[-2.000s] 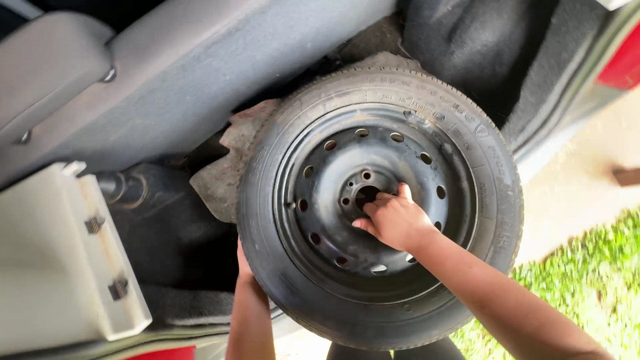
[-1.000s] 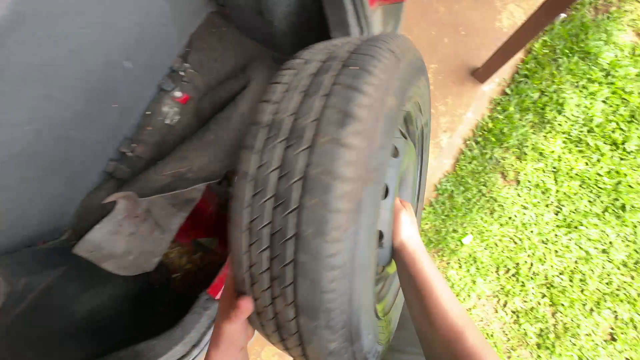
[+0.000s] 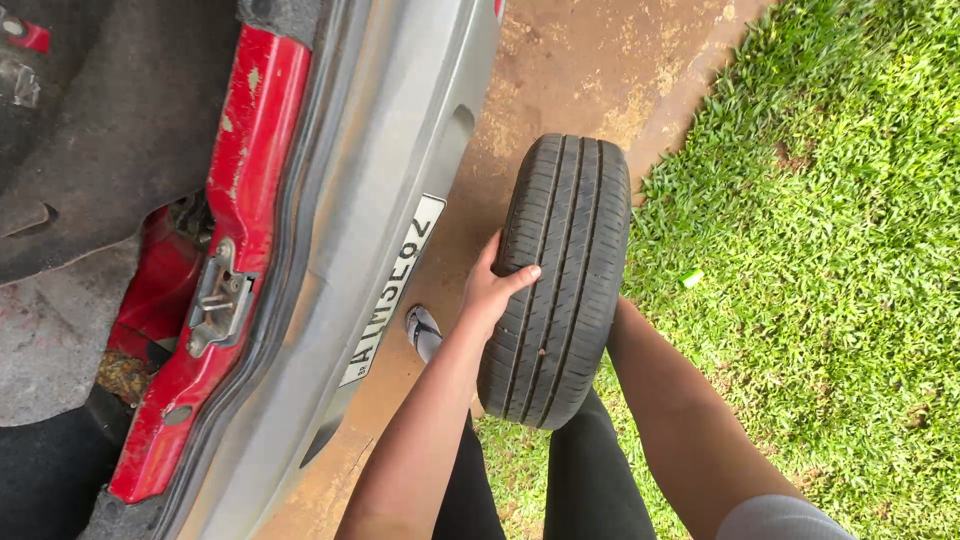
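Note:
A car wheel with a black rubber tyre (image 3: 566, 277) is held upright in front of my legs, its tread facing up toward the camera. My left hand (image 3: 501, 289) grips the tyre's left side, the thumb lying on the tread and the fingers going round the sidewall. On the opposite side, my right hand (image 3: 621, 311) is mostly hidden behind the tyre; only the wrist area shows against the right sidewall. A small stone or speck sits in the tread. The steel rim is out of sight from this angle.
At left is the car's open boot with a red painted sill (image 3: 251, 150), a metal latch striker (image 3: 219, 304) and grey lining (image 3: 64, 337). The silver bumper (image 3: 405, 97) bears a licence plate (image 3: 394, 289). Below are a concrete strip (image 3: 570, 67), grass (image 3: 810, 300) and my sandalled foot (image 3: 425, 330).
The wheel was over the open boot two seconds ago; it has come out past the bumper, beside the grass. It has turned from rim face to tread. The view has shifted toward the ground.

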